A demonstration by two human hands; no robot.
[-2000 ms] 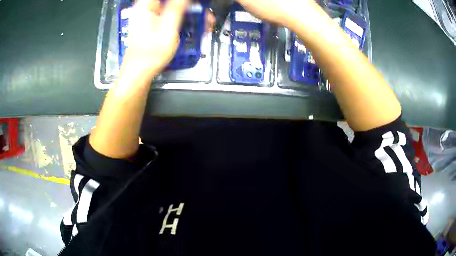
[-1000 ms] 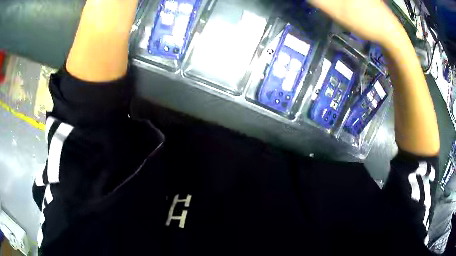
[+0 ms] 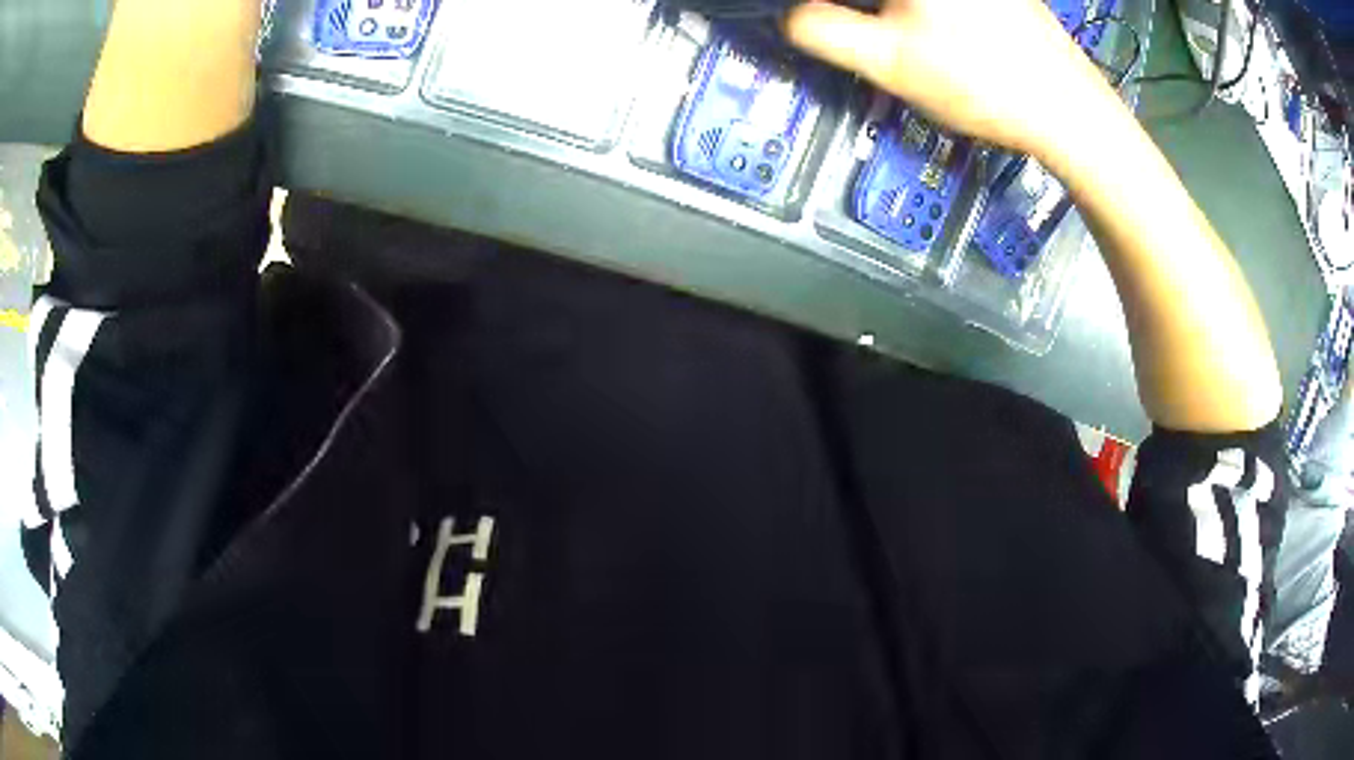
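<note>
A clear blister tray point(image 3: 490, 134) lies across the top of the view, cut off by the edge. Dark-blue phone-like units sit in its front pockets: one at the left point(image 3: 371, 23), then a pale pocket point(image 3: 535, 67) with no unit, then a unit near the middle point(image 3: 747, 126) and others further right point(image 3: 909, 178). My right hand point(image 3: 928, 60) is over the tray's right half, fingers bent beside a dark object point(image 3: 743, 12) cut off at the top; whether it grips this is unclear. My left hand is beyond the top edge; only my forearm shows.
The tray rests on a dark-green bench mat point(image 3: 550, 208). Thin black cables point(image 3: 1136, 67) loop beyond the tray at the upper right. Cluttered pale and blue items line the far right edge. A small red piece point(image 3: 1108, 463) shows below the bench edge.
The view has turned and shifted, so the tray now slants and sits higher. The second front pocket, which held a blue unit under my left hand, is without one. My left hand has left view.
</note>
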